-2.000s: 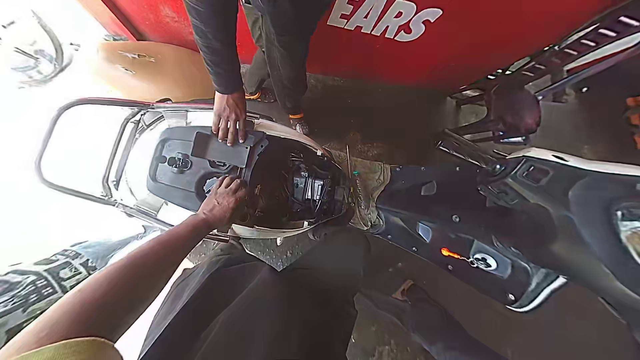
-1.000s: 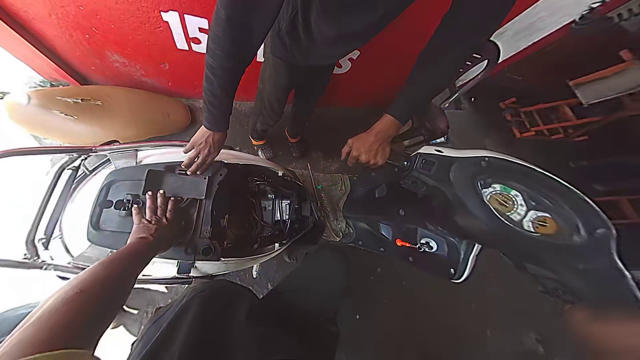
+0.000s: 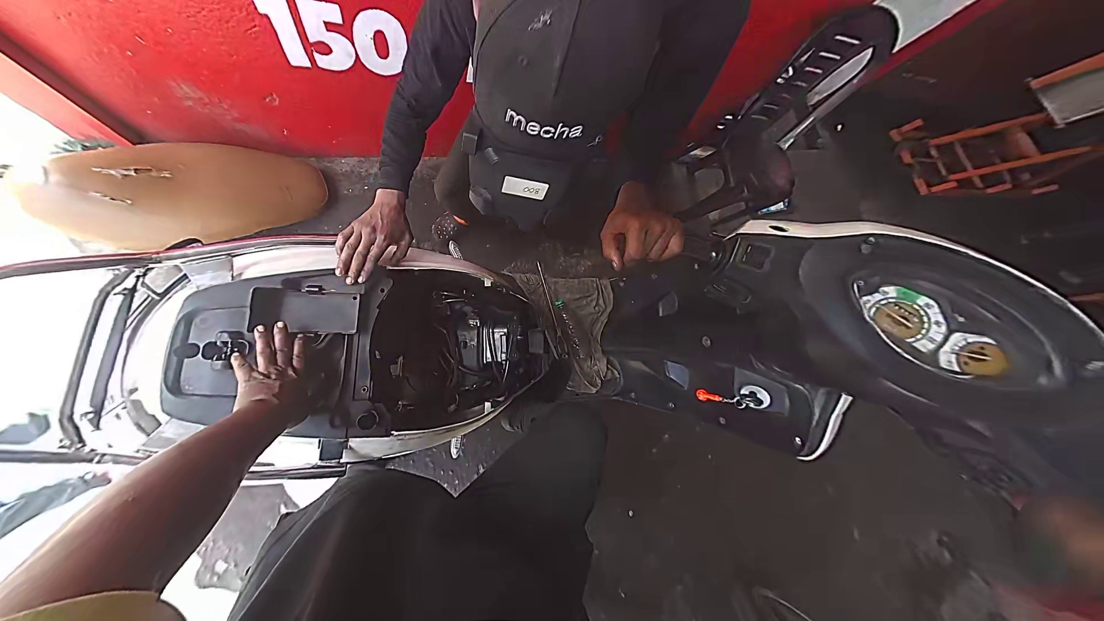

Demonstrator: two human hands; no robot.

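Note:
My left hand (image 3: pixel 276 375) lies on the black plastic rear cover (image 3: pixel 203 388) of a scooter, fingers spread. Its fingertips touch the edge of a black rectangular lid (image 3: pixel 306 309). Right of that cover is the uncovered bay with wiring (image 3: pixel 431 354) and a metal-topped part (image 3: pixel 493 343). A blurred skin-coloured shape at the lower right edge appears to be my right hand (image 3: pixel 1065 539), near the dark handlebar area; its grip cannot be made out. The instrument cluster (image 3: pixel 936 332) faces up, and a key with an orange tag (image 3: pixel 711 396) is in the ignition.
Across the scooter stands a co-worker in dark clothes, one hand (image 3: pixel 375 237) on the body rim, the other (image 3: pixel 642 233) at a handlebar grip. A tan scooter seat (image 3: pixel 181 190) lies by the red wall (image 3: pixel 207 95). A rag (image 3: pixel 591 323) rests on the scooter; an orange metal frame (image 3: pixel 983 159) stands behind.
The view has swung toward the handlebars. My left hand has gone from bent fingers near the lid to lying flat. The co-worker's second hand, outside the oldest view, is now at the handlebar.

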